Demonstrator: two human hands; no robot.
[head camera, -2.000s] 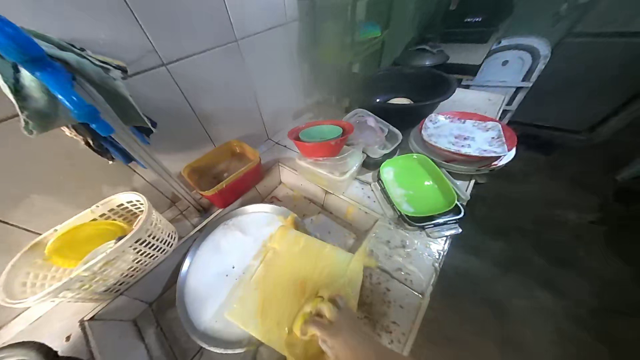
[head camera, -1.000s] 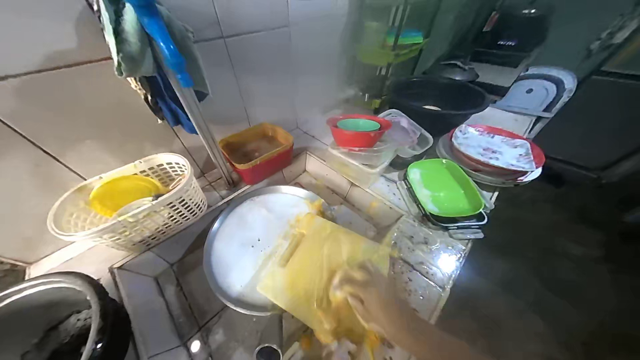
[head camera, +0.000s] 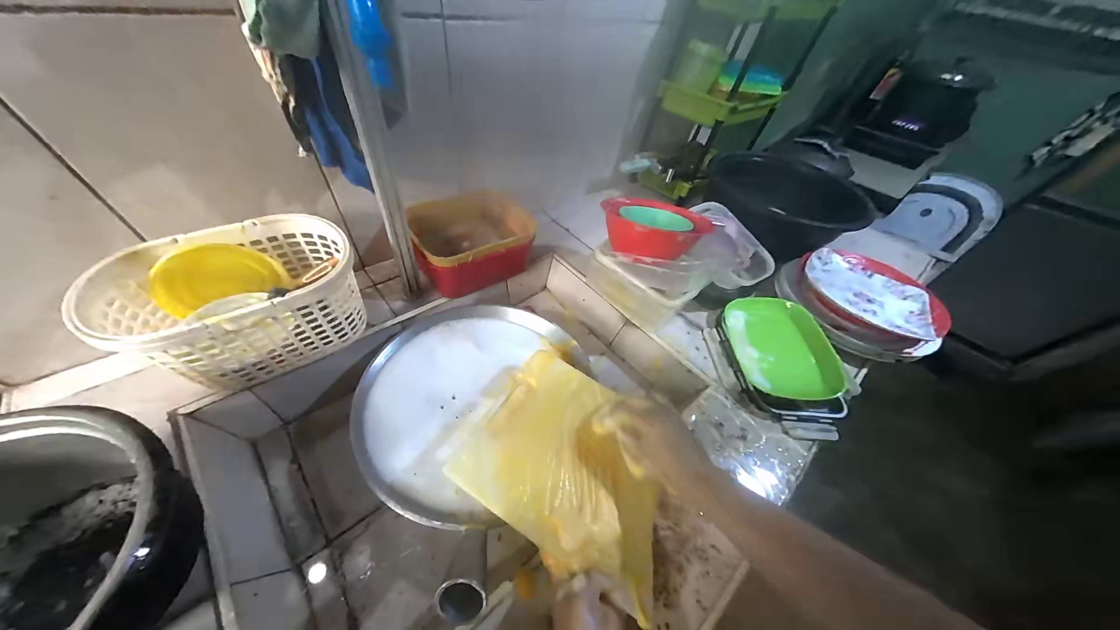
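A wet, yellow-smeared plastic sheet or bag (head camera: 560, 446) lies partly over a round metal basin (head camera: 376, 472) of white suds (head camera: 429, 394) in the tiled sink. My right hand (head camera: 634, 429) has its fingers on the upper right part of the yellow plastic; a yellow smear covers the fingers, and whether they hold something against it cannot be told. At the bottom edge of the view, my left hand (head camera: 591, 599) grips the lower end of the plastic and is partly cut off.
A white plastic basket (head camera: 297, 332) with yellow dishes, a red-and-yellow tub (head camera: 472, 254) and a large dark pot (head camera: 166, 516) stand left and behind. Rightward are a red bowl (head camera: 652, 241), a green tray (head camera: 779, 350), stacked plates (head camera: 936, 319) and a black basin (head camera: 787, 206). A pipe (head camera: 461, 599) stands in front.
My left hand has come into plain view at the plastic's lower end. The yellow plastic looks more creased. My right hand stays on it. The view has shifted left.
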